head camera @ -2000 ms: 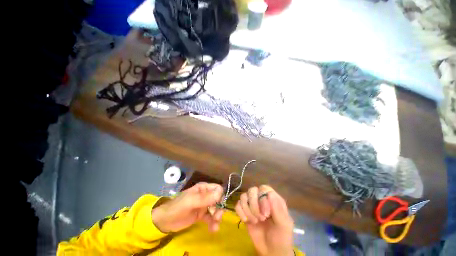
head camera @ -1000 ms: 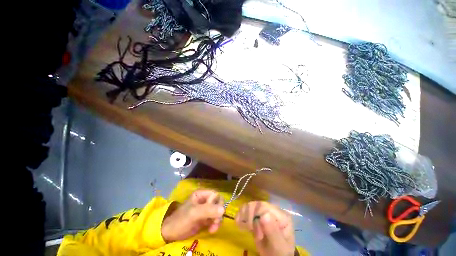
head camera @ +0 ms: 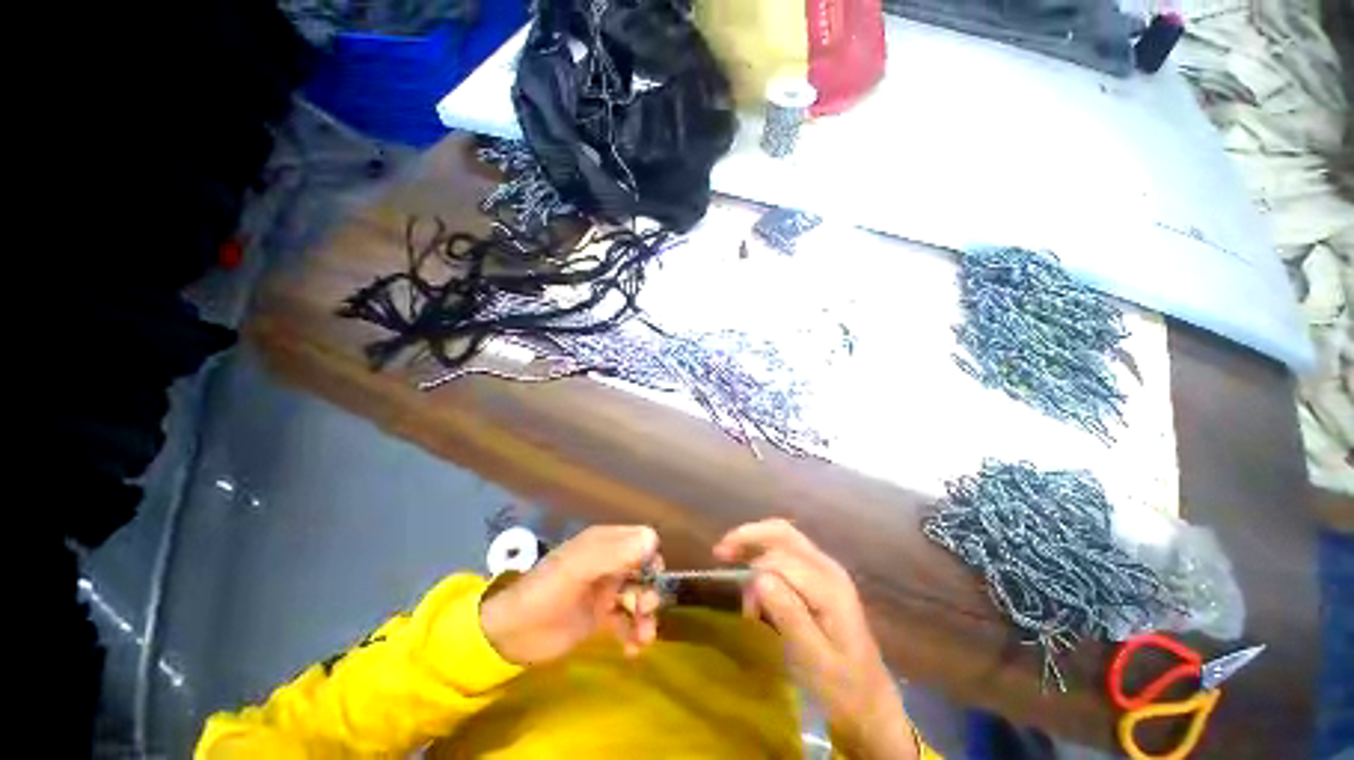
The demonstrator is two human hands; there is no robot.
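My left hand (head camera: 576, 598) pinches one end of a short grey-and-white braided cord (head camera: 704, 575) between thumb and fingers. My right hand (head camera: 809, 609) pinches the other end. The cord is straight between the hands, in front of the yellow sweatshirt and below the table's near edge. Some of the cord is hidden in the left fingers. Loose grey-lilac cords (head camera: 728, 389) lie fanned on the white sheet (head camera: 891, 401) at the table centre. Two heaps of grey-green cords lie at the right, one farther (head camera: 1042, 339) and one nearer (head camera: 1039, 546).
Black cords (head camera: 490, 302) lie at left below a black plastic bag (head camera: 624, 126). Scissors (head camera: 1166, 695) and a clear bag (head camera: 1200, 582) lie at the right. A thread spool (head camera: 784, 116) stands on the white board (head camera: 1010, 134). A white reel (head camera: 512, 551) is low at left.
The cord's raised loop no longer shows; the cord is now stretched between both hands. The right fingers have opened out from a closer grip. The camera view has shifted.
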